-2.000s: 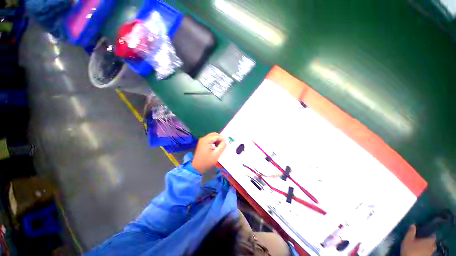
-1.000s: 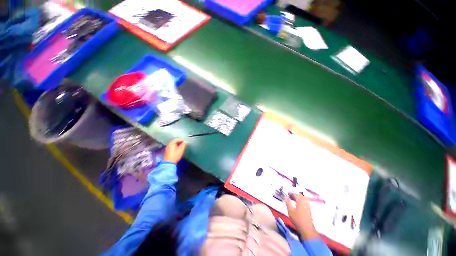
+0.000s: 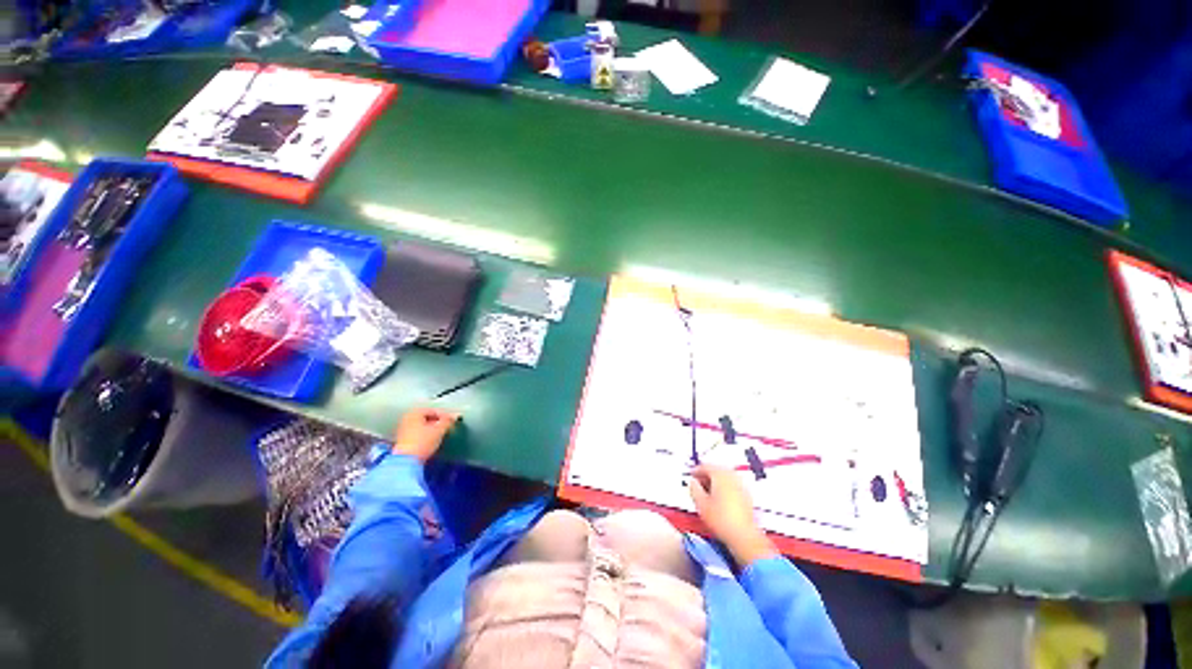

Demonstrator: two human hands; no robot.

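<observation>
A white panel with an orange-red border lies on the green bench. Red leads with black tape pieces lie on its lower middle. A thin dark cable runs from the panel's top edge down to my right fingertips. My right hand is over the panel's lower edge, its fingers closed on the cable's lower end. My left hand is at the bench's front edge, left of the panel, its fingertips close together; whether they hold something small cannot be told. A thin dark stick lies just beyond it.
Small-screw bags and a dark flat stack are beyond my left hand. A blue tray holds a red round item and clear bags. Two corded black screwdrivers lie right of the panel. More panels and trays stand farther off.
The view has swung and levelled. My right hand has come from beside the screwdrivers onto the panel. My left hand has moved off the panel's left edge to the bench edge. The cable now shows clearly.
</observation>
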